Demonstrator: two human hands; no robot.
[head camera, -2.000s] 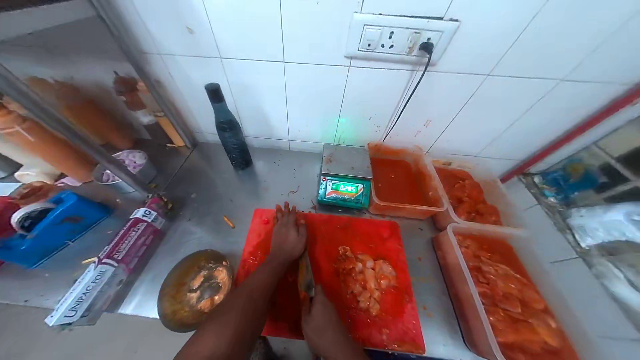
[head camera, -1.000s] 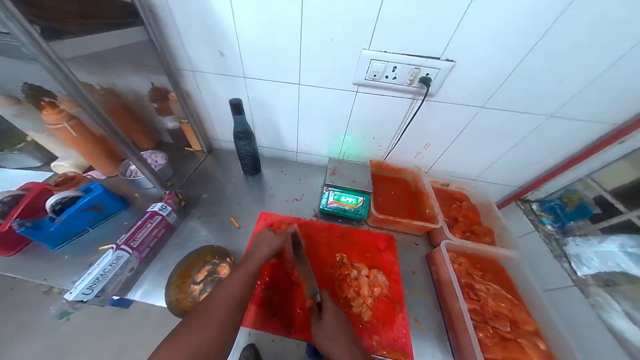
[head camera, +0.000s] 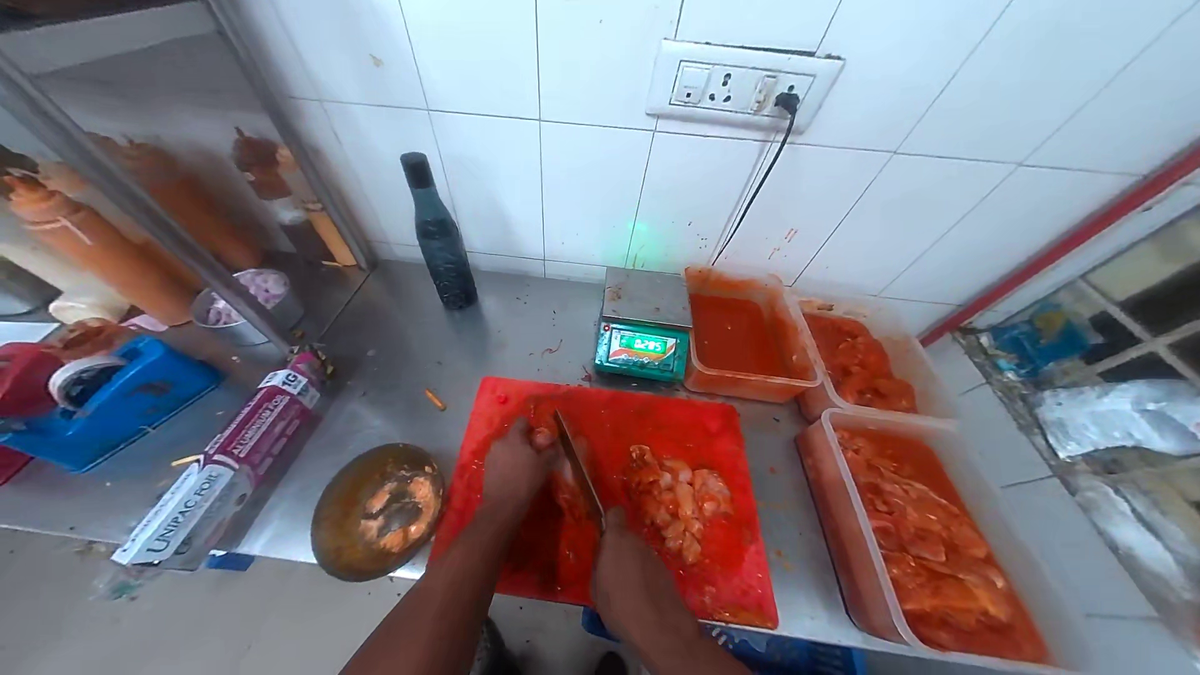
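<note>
On the red cutting board (head camera: 712, 591) my left hand (head camera: 514, 469) holds down a piece of marinated raw meat (head camera: 542, 429) near the far left part. Gripped by its handle in my right hand (head camera: 626, 567) is a knife (head camera: 581, 469), its blade pointing away and to the left, beside my left fingers. A strip of meat (head camera: 568, 492) lies left of the blade, partly hidden by it. To the right of the knife sits a pile of cut meat pieces (head camera: 682, 502). A metal bowl (head camera: 342, 520) with some orange residue or food inside stands left of the board.
Behind the board is a digital scale (head camera: 642, 352) with a lit display. Plastic tubs of red marinade (head camera: 750, 375) and meat (head camera: 914, 544) stand at the right. A dark bottle (head camera: 441, 244) stands by the wall. An aluminium foil box (head camera: 230, 459) and a blue dispenser (head camera: 141, 403) are at the left.
My left hand has moved from the board's far edge, where it was two seconds ago, back toward its left part. The knife has shifted on the board and stays in my right hand.
</note>
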